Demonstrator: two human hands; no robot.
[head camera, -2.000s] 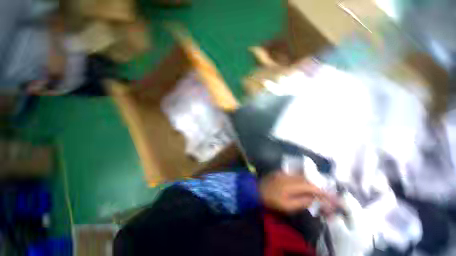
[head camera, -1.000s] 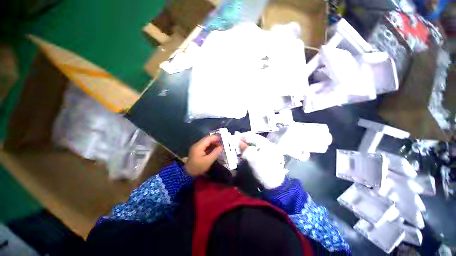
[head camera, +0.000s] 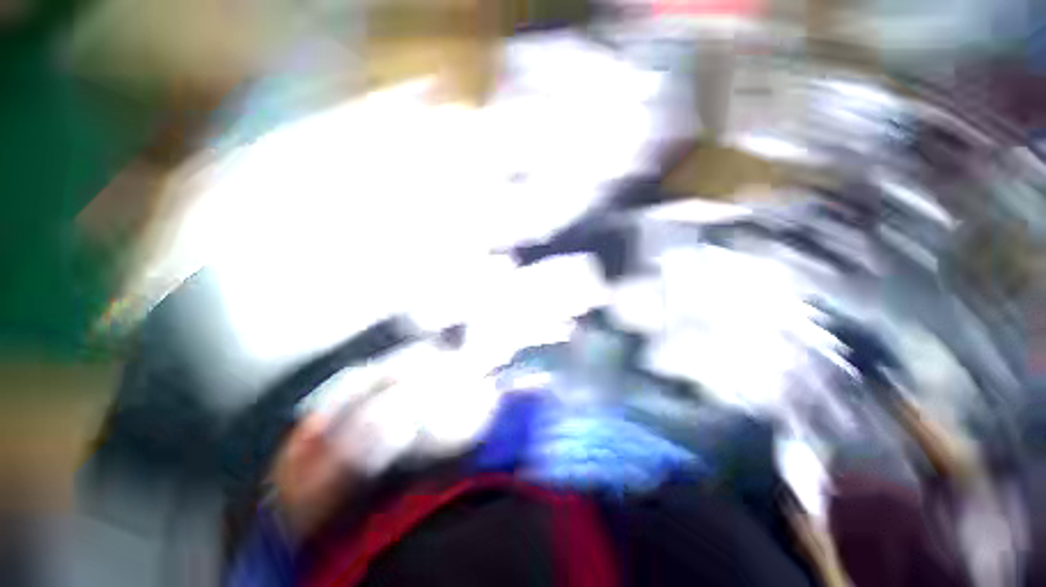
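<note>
The view is heavily blurred. My left hand (head camera: 307,468) is bare and shows as a smeared patch at the lower left, beside white shapes. My right hand (head camera: 453,411), in a white glove, is blurred in front of my chest and blends with the white parts around it. What either hand holds cannot be made out. White plastic housings (head camera: 734,327) lie to the right of my hands, smeared together. A large, overexposed white heap (head camera: 344,206) lies beyond my hands.
The dark bench top (head camera: 172,367) shows at the left. Green floor (head camera: 46,184) lies beyond its left edge. A brown carton (head camera: 430,52) stands at the far side. Blurred white and dark items fill the far right.
The view has swung right, so the heap and my hands now appear further left. The open carton at the left has gone out of view. The picture has become strongly blurred.
</note>
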